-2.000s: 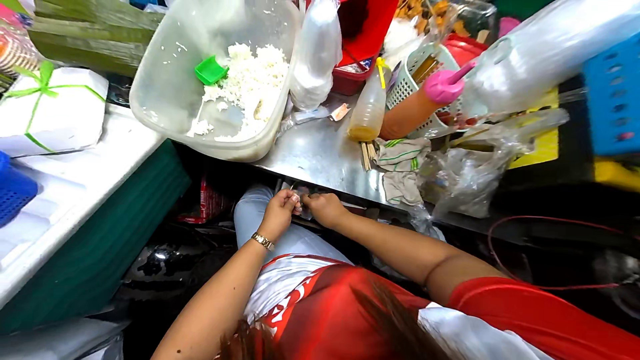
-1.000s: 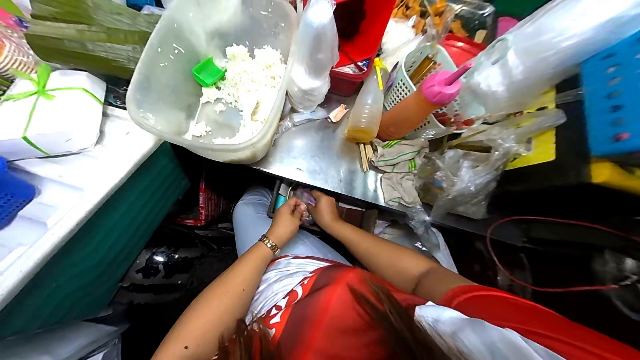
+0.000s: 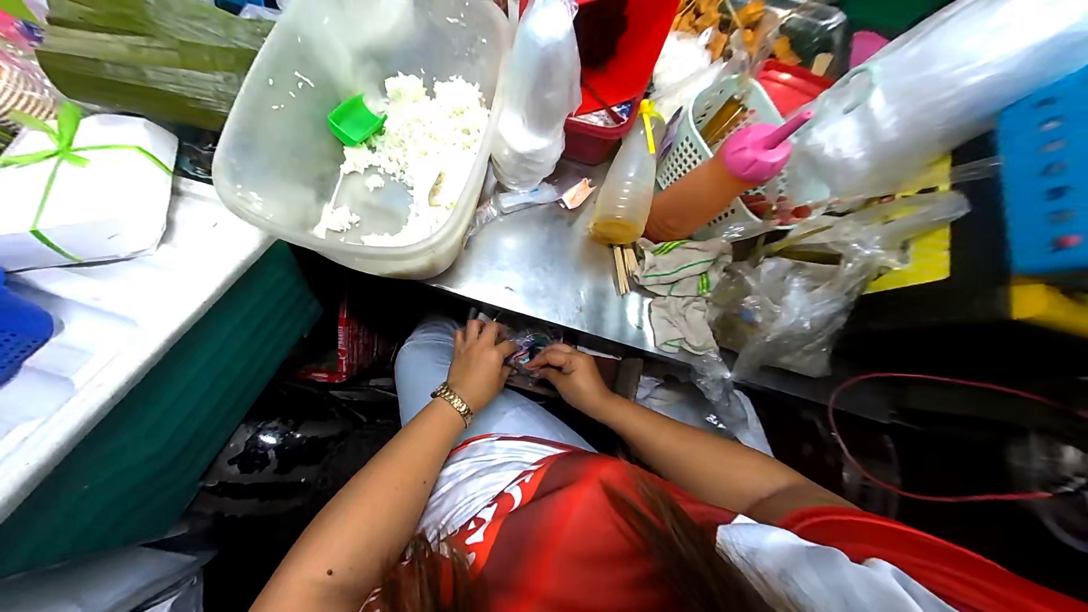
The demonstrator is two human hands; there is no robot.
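Over my lap, just below the edge of the metal counter, both hands meet at a small clear plastic bag with dark and coloured contents that I cannot make out. My left hand, with a gold watch at the wrist, lies over the bag's left side, its fingertips on the plastic. My right hand pinches the bag's right side between thumb and fingers. Above them on the counter stands a large translucent tub with white rice and a green scoop in it.
A sauce bottle with a pink cap, a yellow-tipped squeeze bottle, wooden sticks, folded cloths and crumpled plastic bags crowd the counter's right side. At left, a white tied package rests on a white surface.
The hands have moved apart a little and the fingers have spread. The clear bag between them now shows more; one second ago only a small purplish bit was visible there.
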